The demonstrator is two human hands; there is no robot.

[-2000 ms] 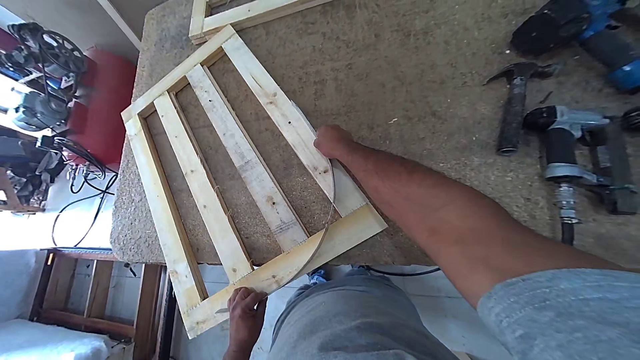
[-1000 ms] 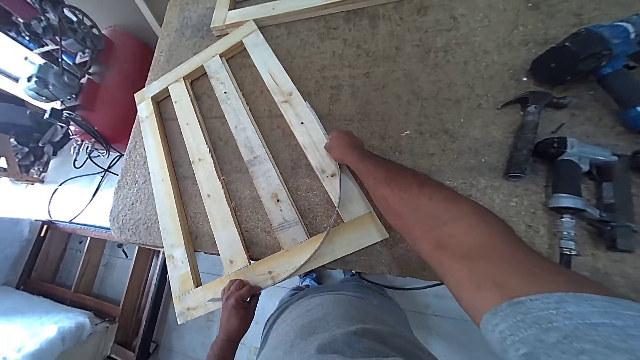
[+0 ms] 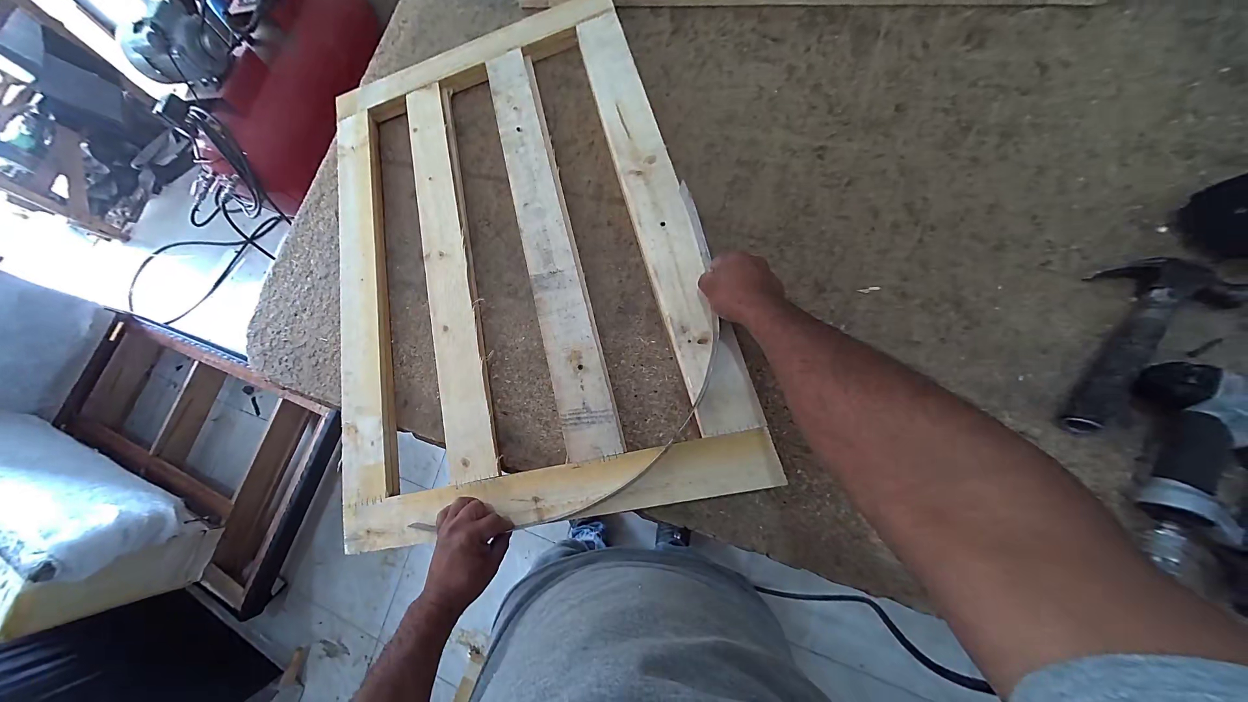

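A slatted frame of pale wood (image 3: pixel 556 292) lies on the particle-board worktop (image 3: pixel 926 146), its near left corner jutting past the edge. Across its near right corner a thin flexible strip (image 3: pixel 639 473) bends in a curve. My left hand (image 3: pixel 470 546) grips the strip's left end at the frame's near rail. My right hand (image 3: pixel 741 288) holds the strip near its other end, against the outer right slat. The fingertips of both hands are partly hidden.
A claw hammer (image 3: pixel 1121 341) and a pneumatic nailer (image 3: pixel 1185 448) lie on the right. At the left stand a red compressor tank (image 3: pixel 302 88) and a dark-edged wooden frame (image 3: pixel 263 468). A black hose (image 3: pixel 877 614) runs over the tiled floor below the worktop edge.
The view has shifted, with less of the second wooden frame at the top in sight. Both hands keep their hold on the bent strip, and its curve looks much the same.
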